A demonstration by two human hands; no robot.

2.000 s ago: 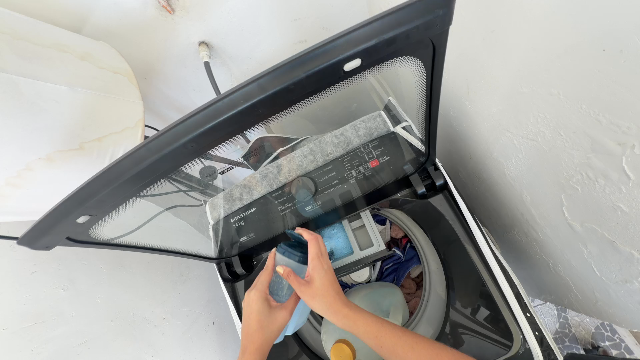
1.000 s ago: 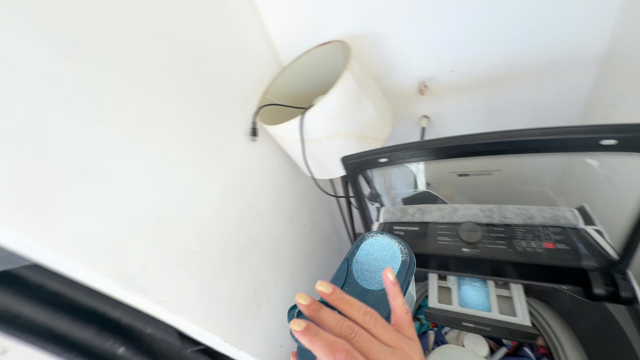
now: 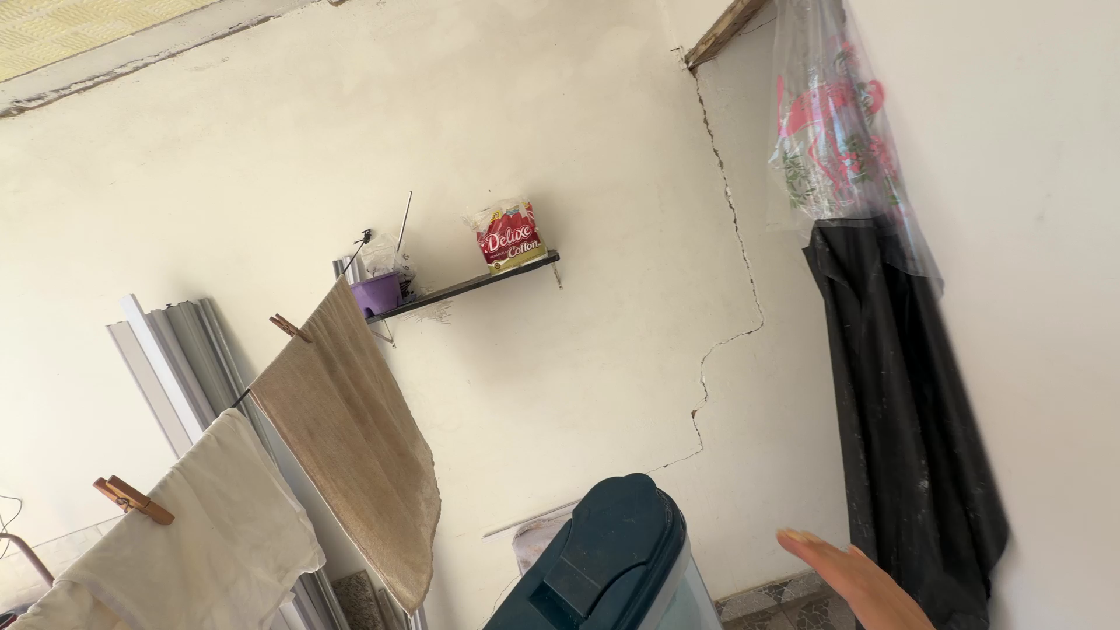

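Observation:
A container with a dark teal lid (image 3: 604, 556) and a see-through body stands tilted at the bottom centre of the head view, its lower part cut off by the frame edge. A flap lies down on the lid. To its right, my right hand (image 3: 853, 573) reaches in from the bottom edge with fingers extended, apart from the container and holding nothing that shows. My left hand is out of view, so whether it supports the container cannot be seen.
A brown cloth (image 3: 359, 437) and a white cloth (image 3: 197, 534) hang pegged on a line at left. Behind are metal profiles (image 3: 188, 359) and a wall shelf (image 3: 472, 284) with a purple pot (image 3: 378, 294) and a red packet (image 3: 512, 236). Black sheeting (image 3: 910, 411) hangs at right.
The view has swung from the washing machine to a wall with a clothesline. A hand touching the container a second ago is now apart from it at right.

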